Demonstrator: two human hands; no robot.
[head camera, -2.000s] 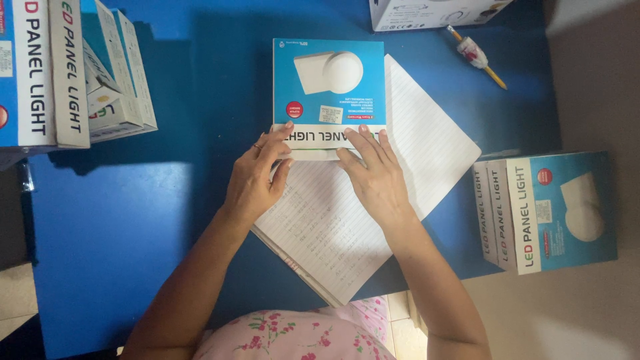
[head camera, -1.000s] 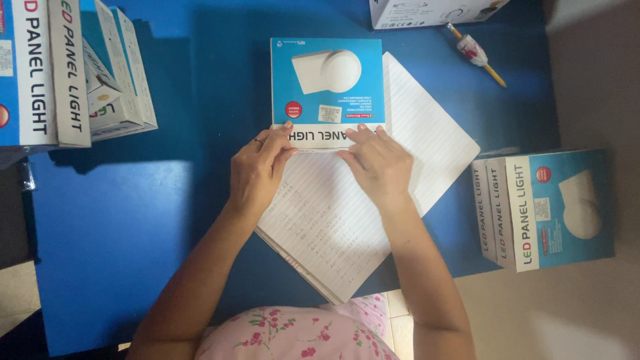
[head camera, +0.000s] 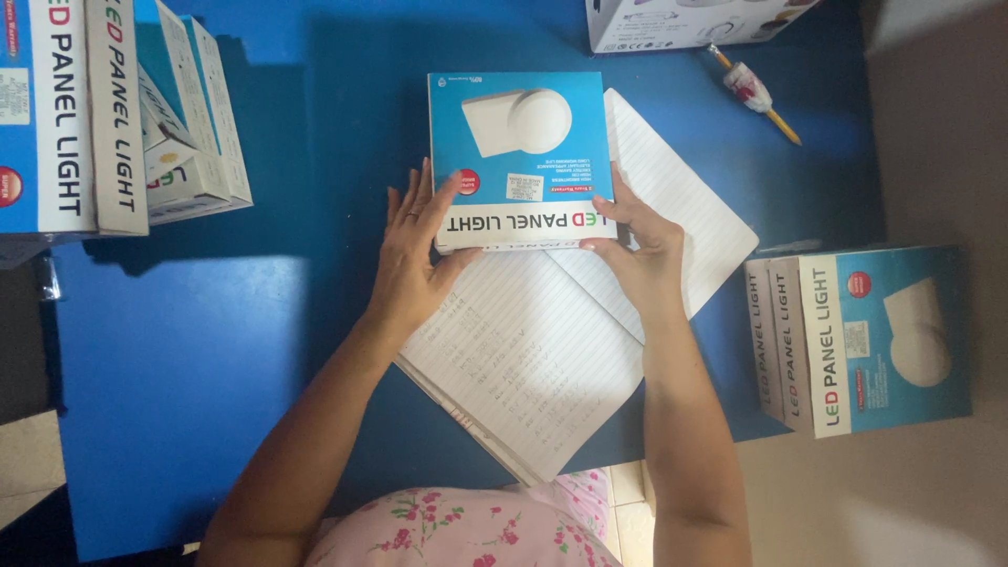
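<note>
A blue and white LED panel light box lies over an open lined notebook, its flap edge toward me. My left hand grips the box's left side and near corner, with a ring on one finger. On the right side, my right hand holds the near corner, thumb at the near edge and fingers along the side. The box looks closed at the near edge. Handwriting covers part of the notebook's left page.
Several LED panel light boxes stand at the upper left of the blue table. More such boxes stand at the right edge. A white printed box is at the top, near a pencil with a wrapped middle.
Both hands have moved from the box's near edge to its left and right sides and now hold it by the corners. More of the printed near panel shows.
</note>
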